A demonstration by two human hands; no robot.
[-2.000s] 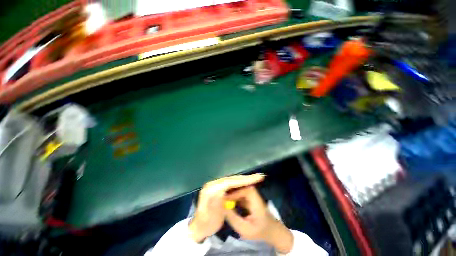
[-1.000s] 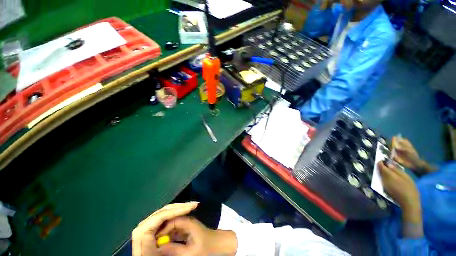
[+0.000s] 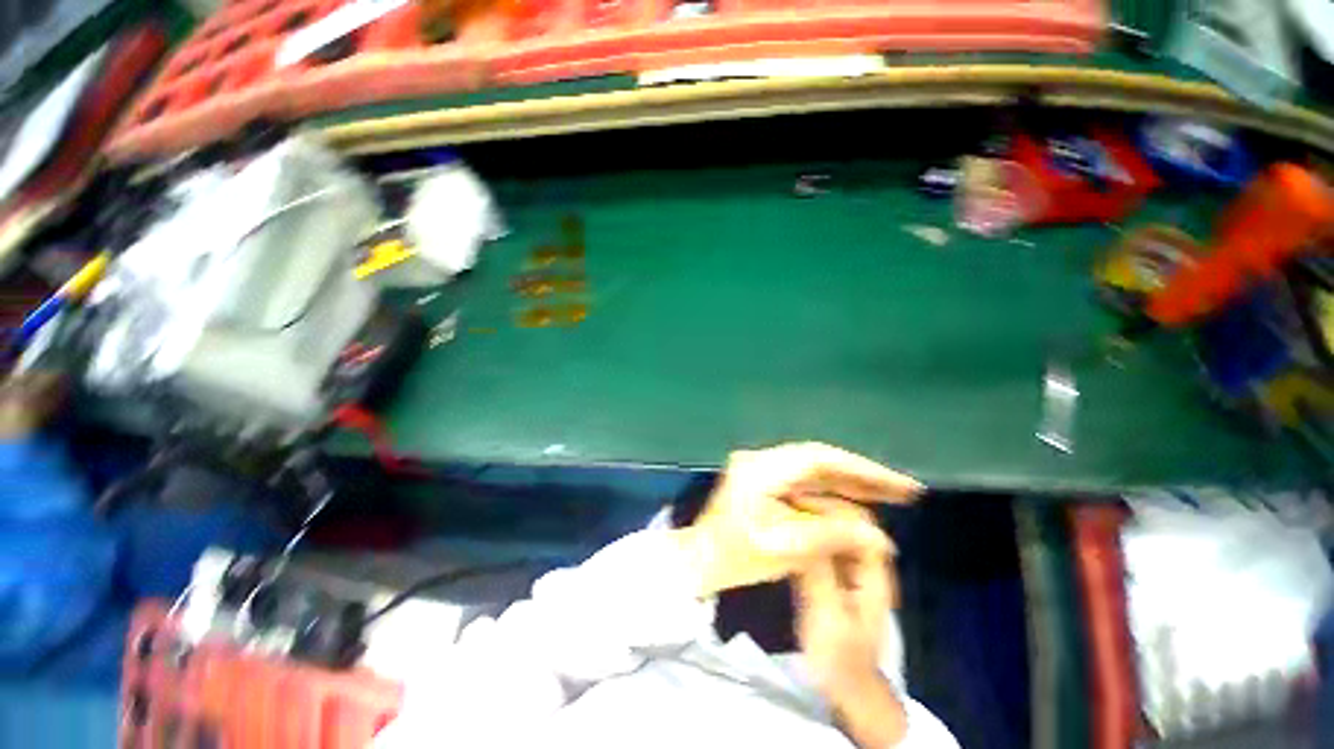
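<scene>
My left hand [image 3: 775, 512] is just in front of the bench's near edge, bare, fingers pointing right. My right hand [image 3: 852, 622] is below it and rises to touch it, its fingers against the left palm. The fingers overlap and are blurred, so whether they hold anything is hidden; no yellow piece shows between them. The green mat [image 3: 732, 337] lies beyond. Amber tape pieces [image 3: 553, 293] lie flat on its left part. A thin silver sliver, seemingly tweezers [image 3: 1056, 410], lies at its right.
An off-white box [image 3: 278, 278] stands left. At the right are an orange screwdriver [image 3: 1244, 242], a red bin [image 3: 1090, 179], a clear cup [image 3: 995, 198] and white sheets [image 3: 1229, 600]. A red tray [image 3: 790, 37] lies on the shelf. A blue sleeve [image 3: 51, 542] shows far left.
The view has swung left, so the neighbours at the right are gone and the off-white box shows. The yellow piece seen in my fingers earlier no longer shows.
</scene>
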